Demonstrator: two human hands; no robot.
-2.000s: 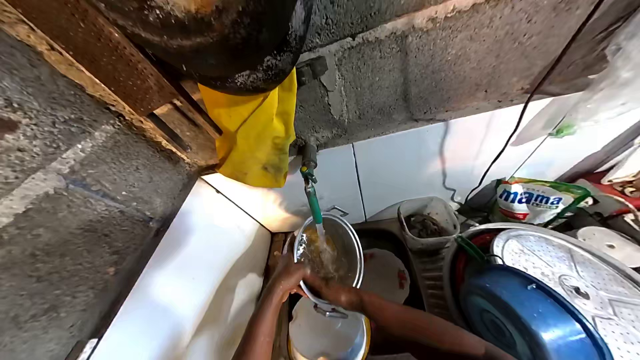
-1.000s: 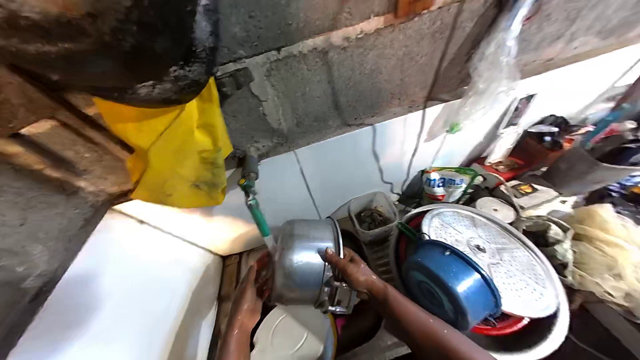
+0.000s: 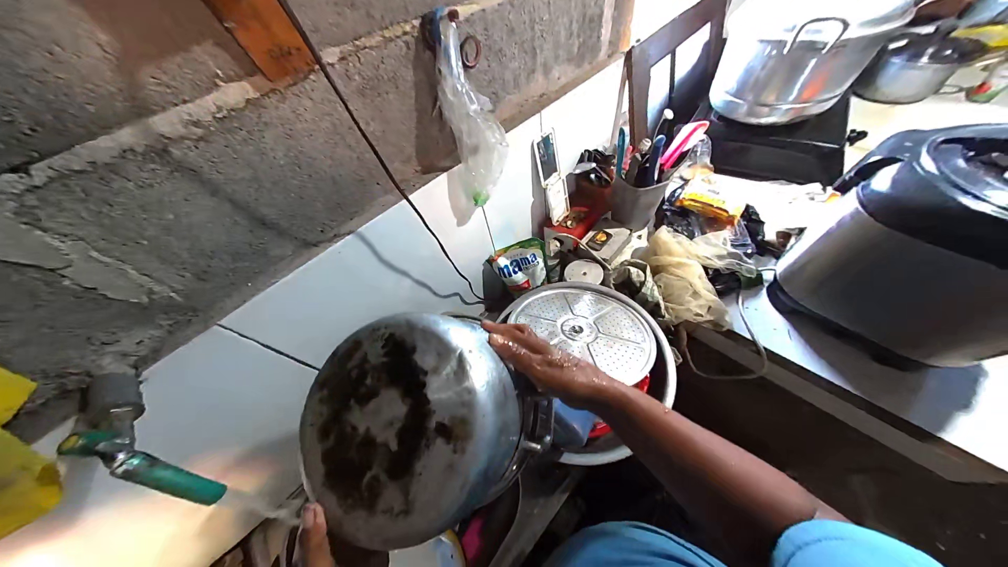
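A metal pot [image 3: 409,429] is tipped over, its blackened, stained underside facing me. My right hand [image 3: 547,358] holds it at the upper right side, wet, with the fingers stretched along the wall near the rim. Only the fingers of my left hand [image 3: 315,535] show, at the pot's lower left edge; the rest is out of frame. To the left, water streams from the green hose end [image 3: 169,476] of a tap [image 3: 110,425] toward the pot. Behind my right hand lies a perforated metal steamer plate [image 3: 583,327] in a large metal basin [image 3: 668,374].
A detergent pouch [image 3: 520,268] leans against the white tiles. A cup of utensils [image 3: 636,201] and crumpled plastic bags [image 3: 685,276] lie beyond the basin. At right, a rice cooker [image 3: 906,260] stands on the counter; farther back, a large pot [image 3: 787,75] rests on a black stove [image 3: 780,142].
The pot was upright under the running water two seconds ago, then on its side; now its bottom faces me. My right hand has moved to its upper right side. The view has swung right.
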